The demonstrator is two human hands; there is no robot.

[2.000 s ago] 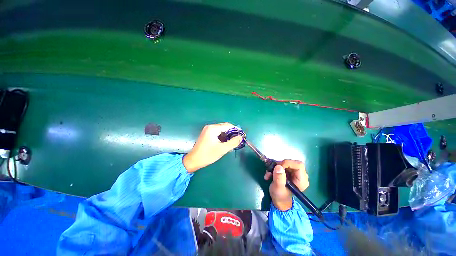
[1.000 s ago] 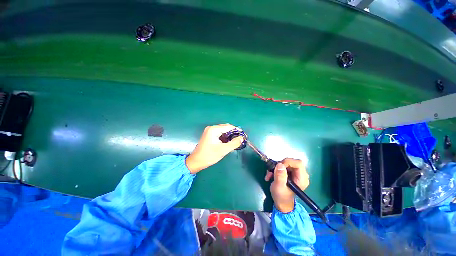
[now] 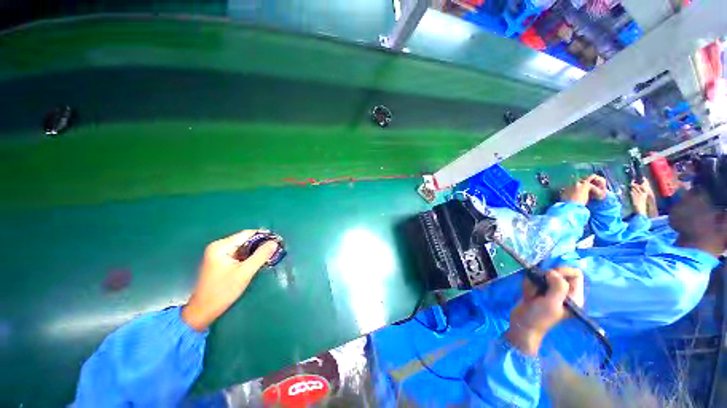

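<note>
My left hand (image 3: 222, 277) pinches a small round black unit (image 3: 272, 248) between thumb and fingers, just above the green bench. My right hand (image 3: 550, 299) grips the black handle of a slim corded tool (image 3: 536, 278), likely a soldering iron. The tool's thin shaft points up and left, its tip at or near the opening of the black ribbed station (image 3: 453, 245). Whether the tip touches the station cannot be told. The tool is well apart from the unit.
Similar round units lie on the green conveyor belt (image 3: 239, 151) beyond the bench. A grey post (image 3: 558, 103) slants across the right. Behind the station are a blue bin (image 3: 493, 188) and a clear plastic bag (image 3: 522, 233). A person in a blue smock (image 3: 638, 275) works at right.
The view has swung right. My right hand has moved the tool away from the unit to the station at right. My left hand still holds the unit. A neighbouring person has come into view.
</note>
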